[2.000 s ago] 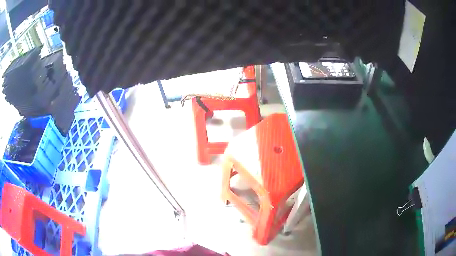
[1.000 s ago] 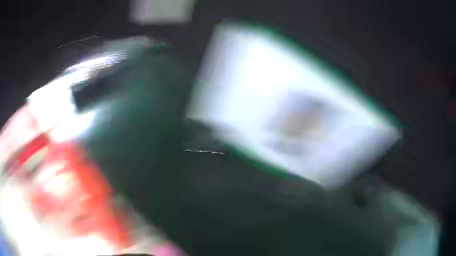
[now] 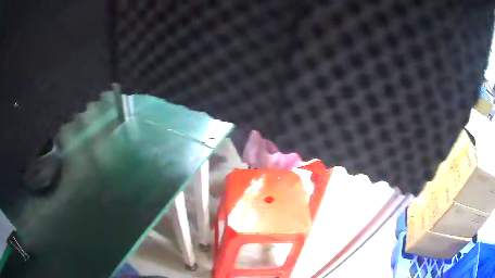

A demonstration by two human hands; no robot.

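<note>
Neither of my hands is in the picture. The dark green mat-covered table lies at the left, its right edge running down to the bottom of the frame. A corner of the white chart sheet shows at the far left edge, cut off by the frame. A black binder clip with silver wire handles sits at its lower edge. A dark round object lies on the table's left side, too dim to identify.
Black egg-crate foam hangs across the top. A red plastic stool stands right of the table, with pink cloth behind it. Cartons and a blue crate are at the right. A metal floor rail runs between.
The view has swung to the right along the table. The chart has moved to the far left edge; the phones' dark tray seen earlier is out of view. Cartons now show at right.
</note>
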